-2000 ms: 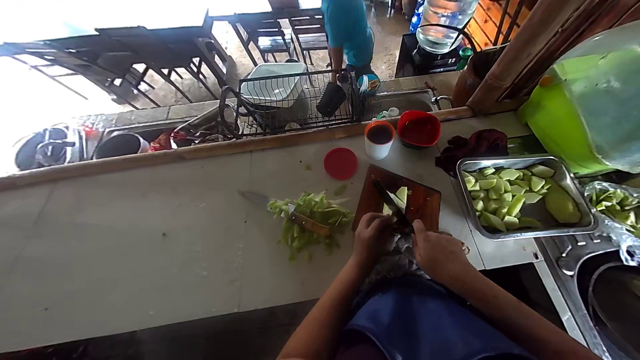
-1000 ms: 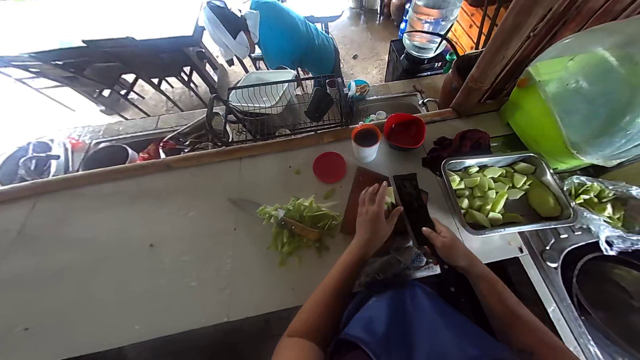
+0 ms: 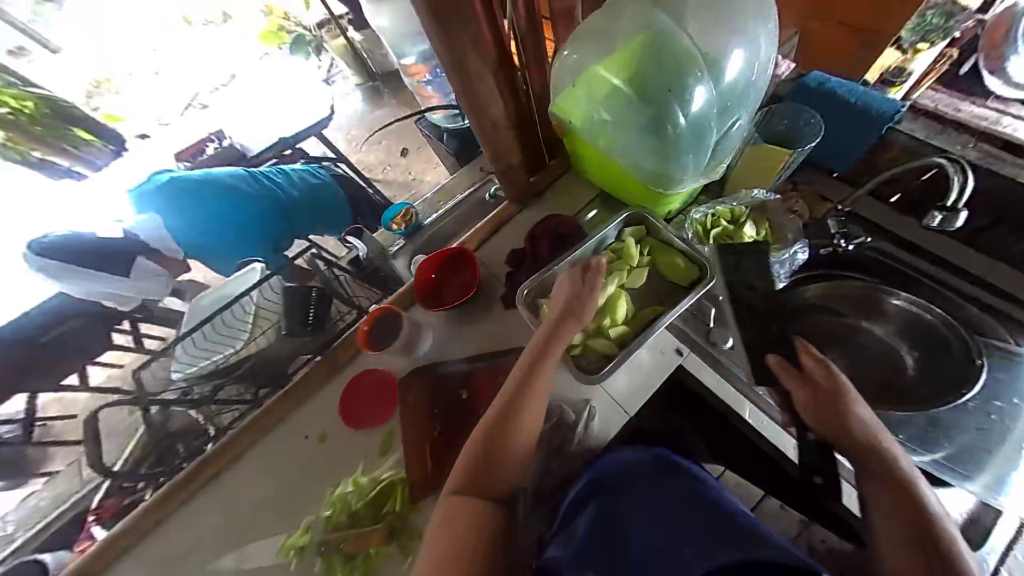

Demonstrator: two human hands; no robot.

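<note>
My left hand (image 3: 578,294) reaches into the metal tray (image 3: 530,310) over the cut pale-green pieces (image 3: 616,308); its fingertips are blurred, so a hold cannot be told. A larger green piece (image 3: 674,262) lies at the tray's far right corner. My right hand (image 3: 820,388) is shut on a wide dark cleaver (image 3: 748,304), raised beside the tray near the sink. The brown cutting board (image 3: 456,408) lies partly under my left forearm. At its lower left is a heap of green peelings (image 3: 360,512), with a wooden-handled knife (image 3: 256,554) in it.
Past the board stand a red bowl (image 3: 446,278), an orange-rimmed cup (image 3: 382,329) and a red lid (image 3: 368,398). A dark cloth (image 3: 552,240) touches the tray. A sink basin (image 3: 880,344) and faucet (image 3: 952,192) are at right. Beyond the dish rack, a person in blue (image 3: 248,208) bends over.
My left hand has moved from the cutting board to the tray. My right hand has carried the cleaver right, toward the sink. The view has swung strongly right.
</note>
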